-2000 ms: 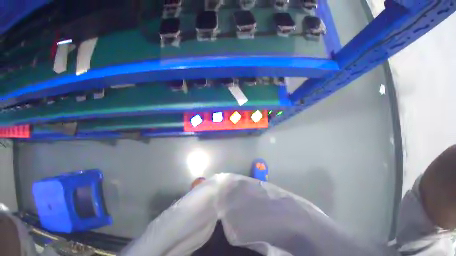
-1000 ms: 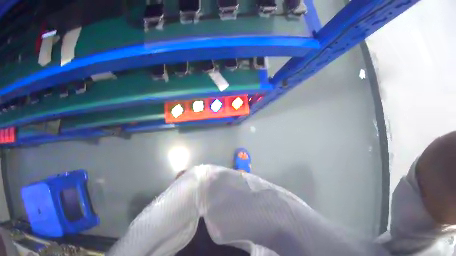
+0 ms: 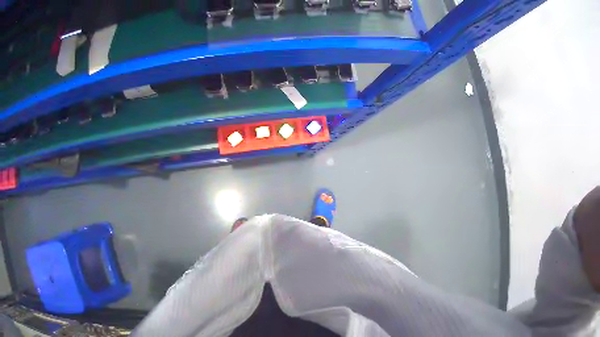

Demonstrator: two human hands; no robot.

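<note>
Dark square watch bodies (image 3: 268, 8) with metal clips stand in a row on the upper green shelf, cut by the top edge. More clipped units (image 3: 214, 83) stand on the shelf below. A red tray (image 3: 254, 145) at the lowest shelf's edge holds several units with brightly lit faces (image 3: 262, 132). My right hand (image 3: 589, 237) is at the far right, cut off by the picture's edge below a white sleeve; its fingers are hidden. My left hand is not in view. No hand is seen touching the units.
Blue rack beams (image 3: 263, 50) and a slanting post (image 3: 454, 39) bound the shelves. White paper slips (image 3: 293, 97) lie on the shelves. A blue stool (image 3: 75, 266) stands on the grey floor (image 3: 408, 171) at left. My white-clothed legs (image 3: 329, 270) and a blue shoe (image 3: 324, 205) show below.
The camera view has shifted, so the shelves sit higher in the picture. My right hand now shows less at the right edge. The lit faces in the red tray have changed colour.
</note>
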